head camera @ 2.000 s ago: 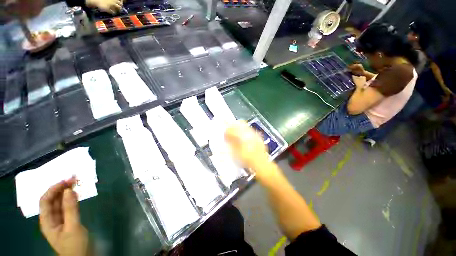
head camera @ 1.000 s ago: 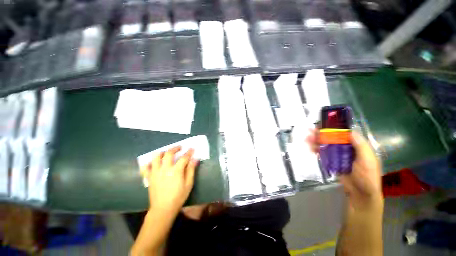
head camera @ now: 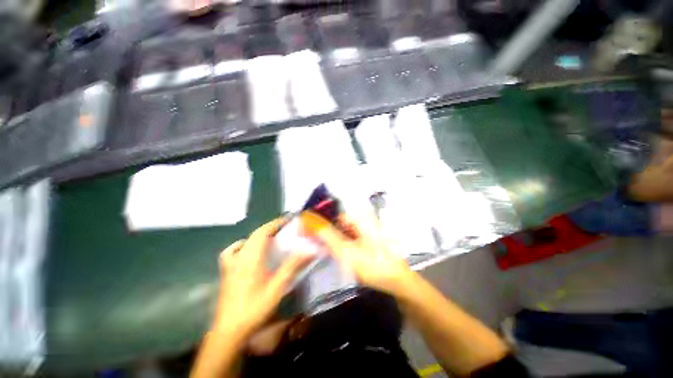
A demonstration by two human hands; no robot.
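Note:
A dark phone with an orange patch [head camera: 319, 215] is held between my two hands over the left part of the working tray. My right hand [head camera: 373, 255] grips the phone, its fingers over the front. My left hand [head camera: 254, 277] holds a white sleeve [head camera: 286, 247] around the phone's lower end; blur hides how far the phone is inside. The clear working tray [head camera: 487, 166] holds white-wrapped items in two rows. A stack of white sleeves [head camera: 188, 192] lies on the green surface to the left.
Another tray with white-wrapped items [head camera: 22, 273] is at the far left. Grey blister trays [head camera: 199, 103] line the far side, with two white sleeves [head camera: 291, 87] in them. A red stool [head camera: 550, 240] and a seated person's arm [head camera: 653, 177] are at the right.
My right hand has brought the phone left from the tray's right side to my left hand. My left hand has lifted the single sleeve off the green surface. The view has shifted.

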